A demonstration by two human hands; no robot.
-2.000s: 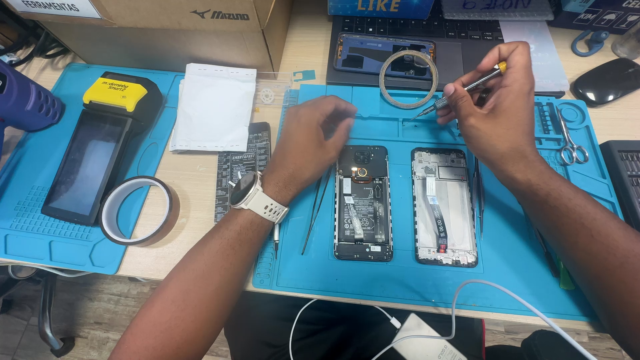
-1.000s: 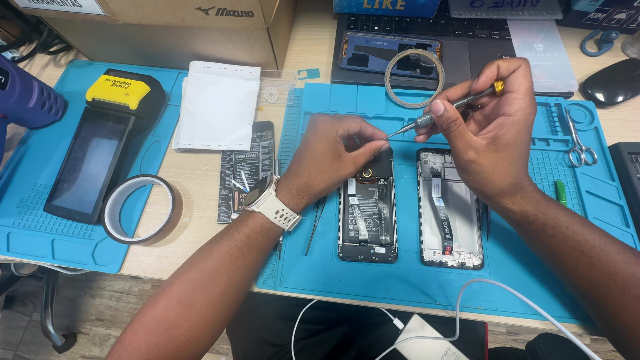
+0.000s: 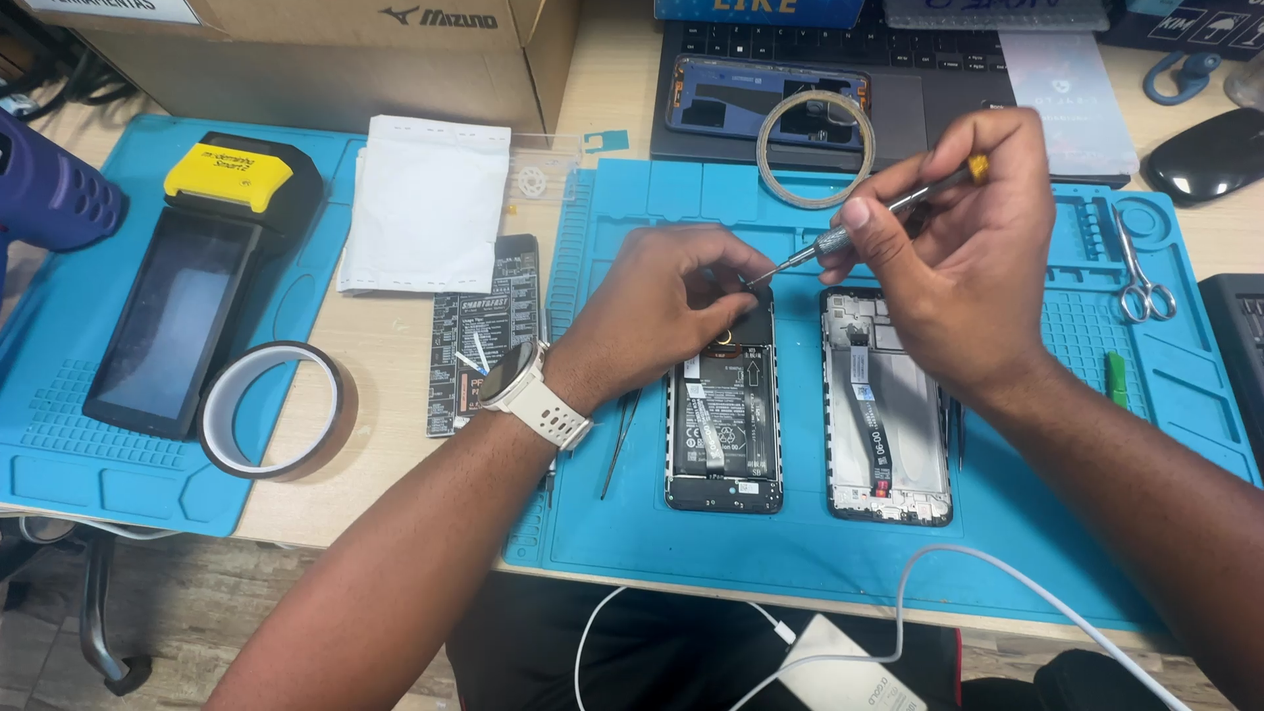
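An opened smartphone [image 3: 726, 434], its battery exposed, lies on the blue silicone repair mat [image 3: 632, 543]. Over its top end is my left hand [image 3: 681, 296], thumb and index finger close together at the screwdriver tip; whether they pinch a screw is too small to tell. My right hand [image 3: 958, 257] holds a precision screwdriver [image 3: 859, 222] with a yellow end, slanted down-left to the phone's top edge. Below my right hand lies a bare phone frame [image 3: 894, 434] with a flex cable [image 3: 867, 415] along it. Tweezers [image 3: 620, 444] lie left of the opened phone.
A ring of tape [image 3: 765, 148] overlaps the mat and a laptop [image 3: 918, 109] behind. Scissors [image 3: 1136, 276] and a green tool [image 3: 1116, 379] lie right. Leftward are a white pouch [image 3: 425, 207], a tape roll [image 3: 212, 425] and a card terminal [image 3: 168, 316]. A white cable [image 3: 987, 558] crosses the front edge.
My right hand has brought the screwdriver down and left from near the tape ring to the opened phone's top end. My left hand has moved right to meet its tip.
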